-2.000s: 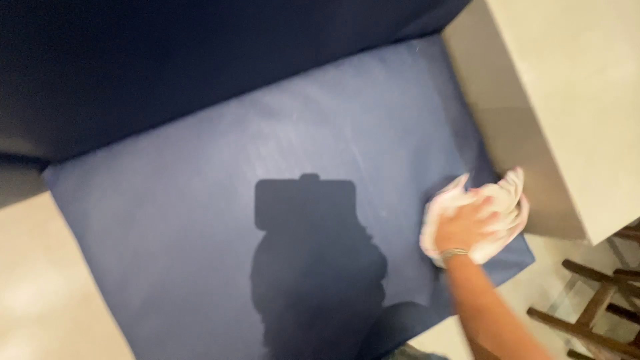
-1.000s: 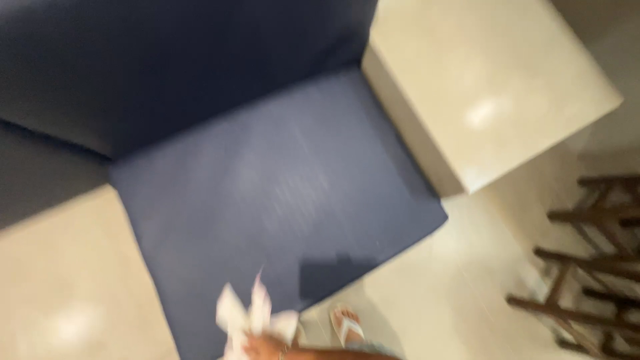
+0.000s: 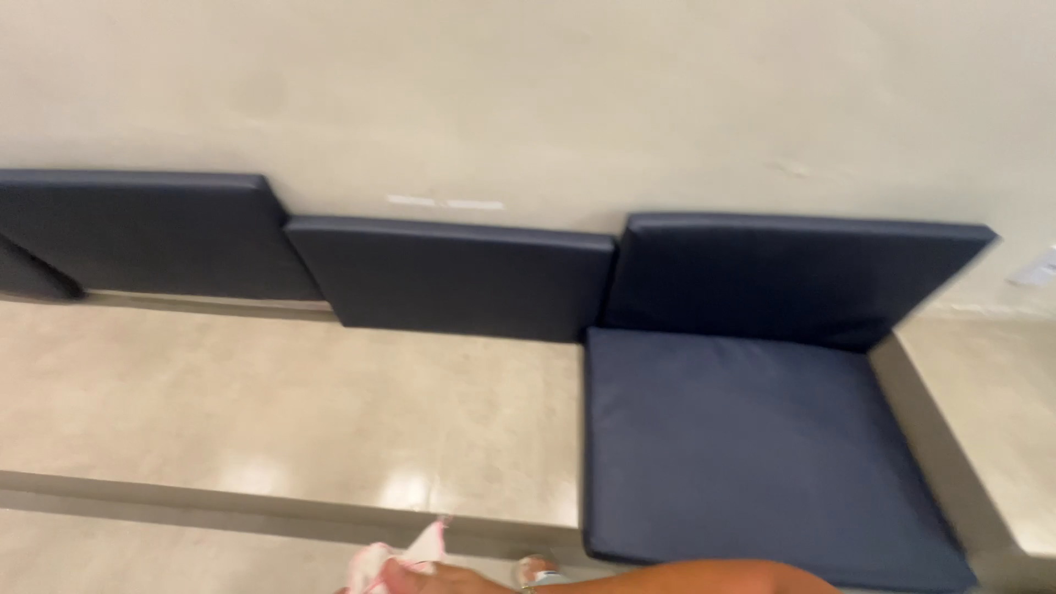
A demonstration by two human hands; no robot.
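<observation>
At the bottom edge, my right hand [image 3: 441, 580] grips a white cloth with pinkish edges [image 3: 425, 546], which hangs in folds before the bench front. My forearm reaches in from the lower right, and part of the hand is cut off by the frame. To the right of the hand lies a dark blue padded seat cushion [image 3: 742, 454] on the bench. Behind it, a dark blue back cushion [image 3: 792, 280] leans on the wall. My left hand is not seen.
More blue back cushions [image 3: 462, 280] stand along the pale wall [image 3: 495, 99], farther left too [image 3: 165, 239]. A smooth beige bench [image 3: 289, 396] runs leftward. A raised beige block [image 3: 990, 412] borders the seat cushion on the right. A sandalled foot [image 3: 536, 569] is on the floor.
My right hand and the cloth were on the seat cushion's right side, then at its lower left corner; now they are off it to the left. The view has swung left and up.
</observation>
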